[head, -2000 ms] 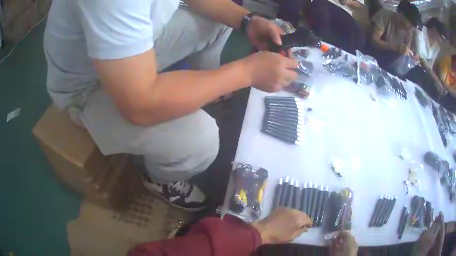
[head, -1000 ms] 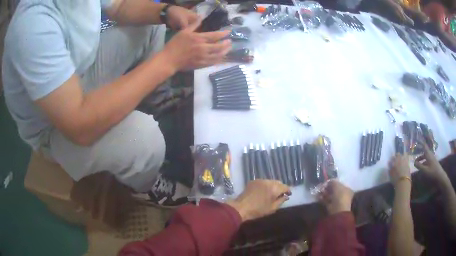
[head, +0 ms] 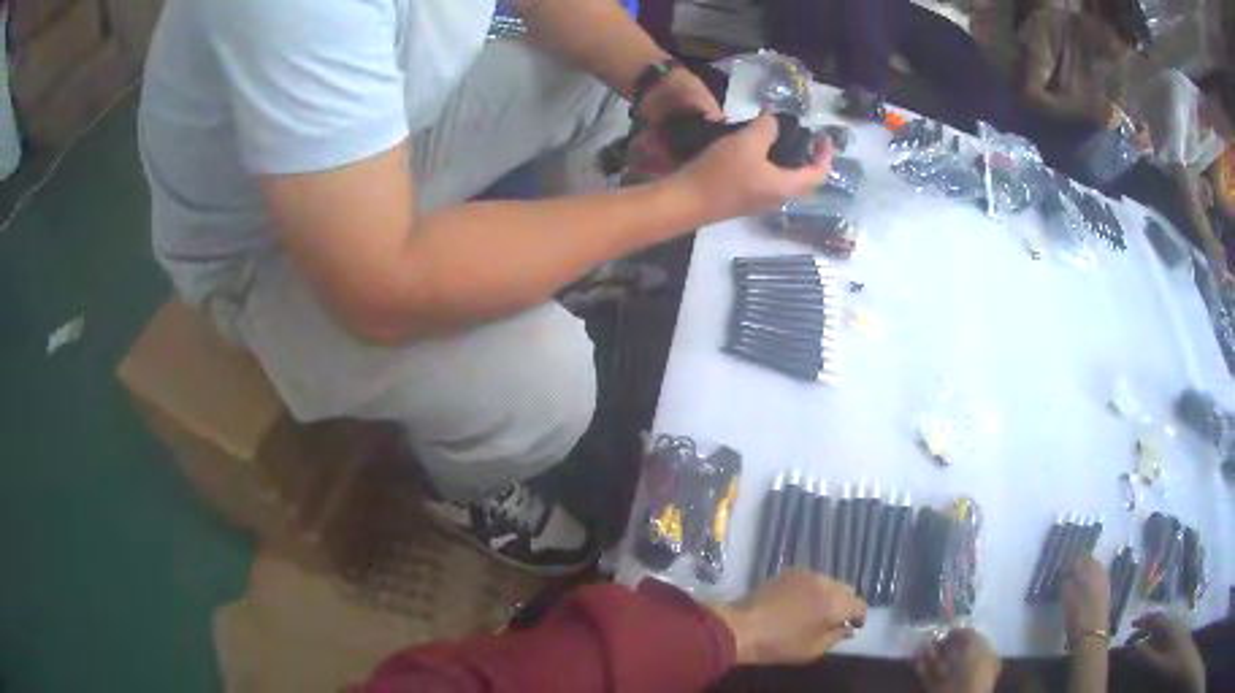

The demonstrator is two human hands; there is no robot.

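Observation:
My left hand [head: 799, 617], in a maroon sleeve, lies at the near table edge by the lower ends of a row of black rods [head: 840, 539] with white tips. Its fingers are curled and a small dark spot shows at the fingertips; whether it grips anything is unclear. My right hand [head: 959, 662] is small, blurred and partly cut off by the bottom edge, just below a clear bag of black parts with a yellow and red strip [head: 937, 562]. Its grip is unclear. Another clear bag with black cables and yellow plugs [head: 688, 512] lies left of the rods.
A seated neighbour [head: 339, 176] at left holds a black item [head: 786, 138]. A second rod row [head: 783, 316] lies before them. Other hands [head: 1086, 602] work at lower right by more rods. Small pale pieces [head: 937, 436] lie mid-table; bagged parts [head: 995, 176] line the far side.
The view has swung left, then right and back. My right hand has moved down from the bag's lower end. Another person's hand has reached the small rod row at lower right.

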